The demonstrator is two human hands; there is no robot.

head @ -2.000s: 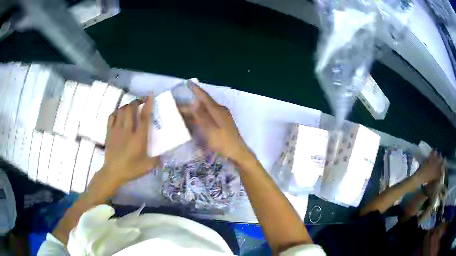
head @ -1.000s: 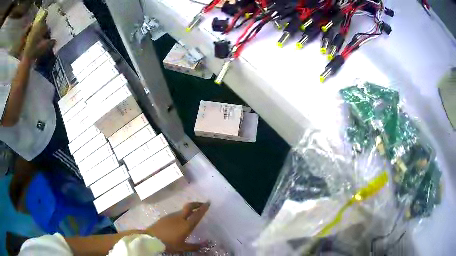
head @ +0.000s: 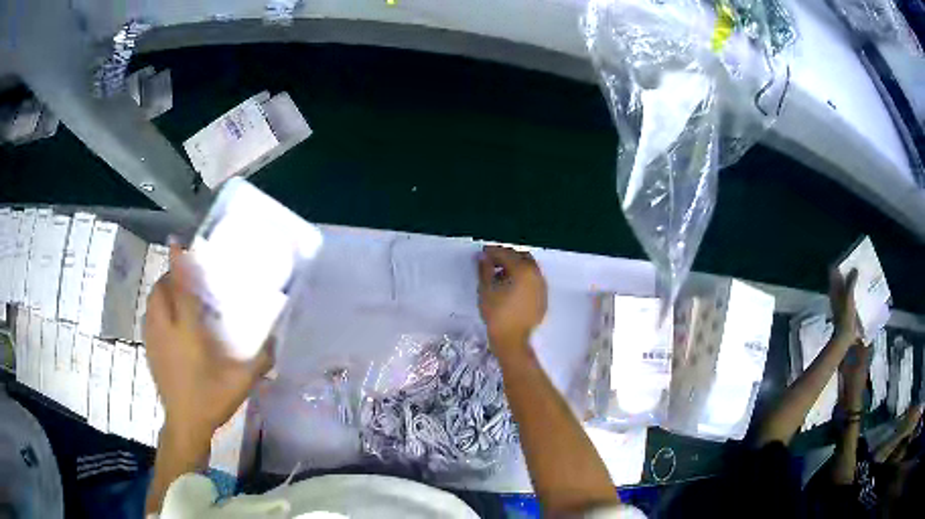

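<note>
My left hand [head: 193, 355] holds a white retail box [head: 254, 264] above the left part of the white work sheet [head: 350, 279]. The box is tilted, blurred and looks open at its upper side. My right hand [head: 514, 299] is near the sheet's far edge, fingers curled, apart from the box; whether it holds something thin is hidden. A heap of coiled white-grey cables [head: 436, 405] in clear plastic lies between my forearms.
Packed boxes [head: 76, 355] stand in rows at left. Box stacks [head: 639, 355] in plastic stand at right. A clear plastic bag [head: 669, 152] hangs over the dark green belt [head: 426, 132]. An open box [head: 243, 137] lies on the belt. Another person's hand [head: 844, 304] holds a box at far right.
The view has swung back from the left and the upper shelf. My left hand now shows with a box. Compared with two seconds ago, my right hand is away from the box, to the right.
</note>
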